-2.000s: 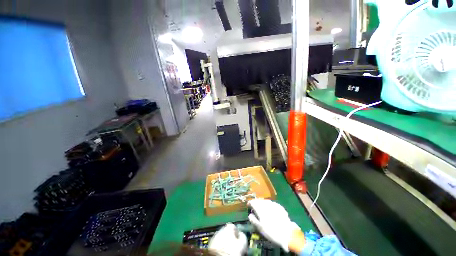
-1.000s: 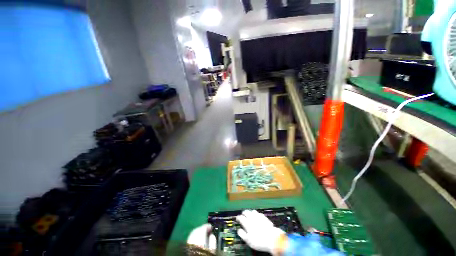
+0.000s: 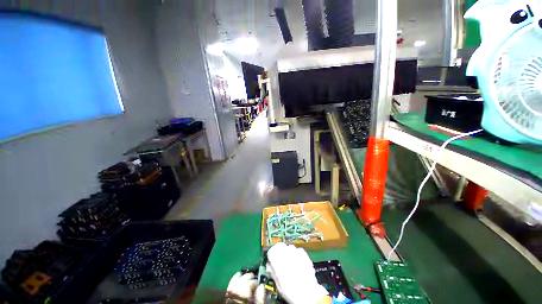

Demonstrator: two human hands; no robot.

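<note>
The black carrier (image 3: 334,278) lies on the green mat at the bottom centre, partly under my hands. My right hand (image 3: 291,274), in a white glove with a light blue sleeve, reaches over its left part, fingers bent. My left hand (image 3: 245,287), also gloved, is beside it, cut by the bottom edge. Something green and dark shows between the hands; their fingertips and grip are hidden. A green board panel (image 3: 402,281) lies to the right. Cutters with red and black handles (image 3: 366,289) lie beside it, partly visible.
A cardboard tray (image 3: 340,241) of tangled pale teal pieces stands behind the carrier. A black tote (image 3: 205,237) with dark boards is at the left. A red-wrapped post (image 3: 374,181), white cable (image 3: 419,196) and dark conveyor belt (image 3: 457,252) are at the right.
The green panel at the right came into view after the first frame. My hands are closer together than one second ago. The right hand has shifted left over the carrier, exposing its right part.
</note>
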